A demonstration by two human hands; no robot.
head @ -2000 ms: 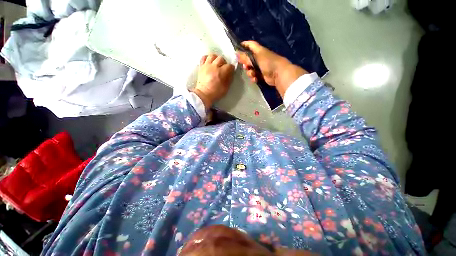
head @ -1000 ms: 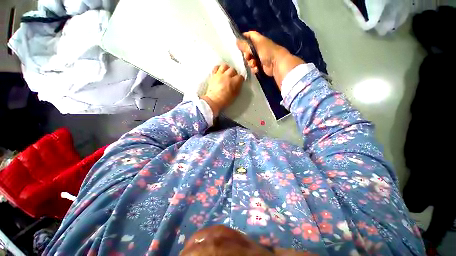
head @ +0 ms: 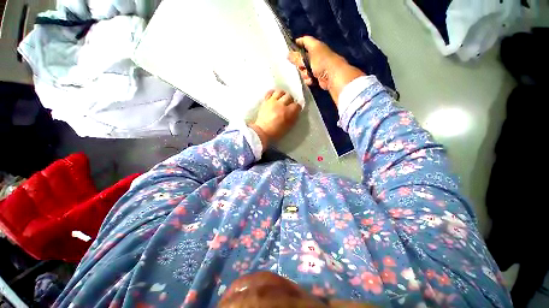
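Observation:
My right hand point(head: 319, 65) grips the dark shears point(head: 305, 60) by the handles, with the blades pointing up and away along the border between white and navy. A white wadding panel point(head: 210, 48) lies left of the blades. A navy quilted panel point(head: 337, 36) with a thin white edge lies under and right of my right hand. My left hand point(head: 279, 114) rests on the near right corner of the white panel, fingers bent; whether it pinches the wadding or only presses it is not clear. The blade tips are cut off by the top edge.
A heap of white and pale grey pieces point(head: 102, 78) lies at left. A red quilted thing point(head: 54, 204) is low at left. Another white and navy piece point(head: 475, 30) lies at the top right of the pale green-grey tabletop point(head: 409, 66). A black cloth mass point(head: 517, 150) is at right.
The white panel and my left hand have shifted slightly right and nearer. The right hand with the shears moved slightly up. More of the white and navy piece shows at top right.

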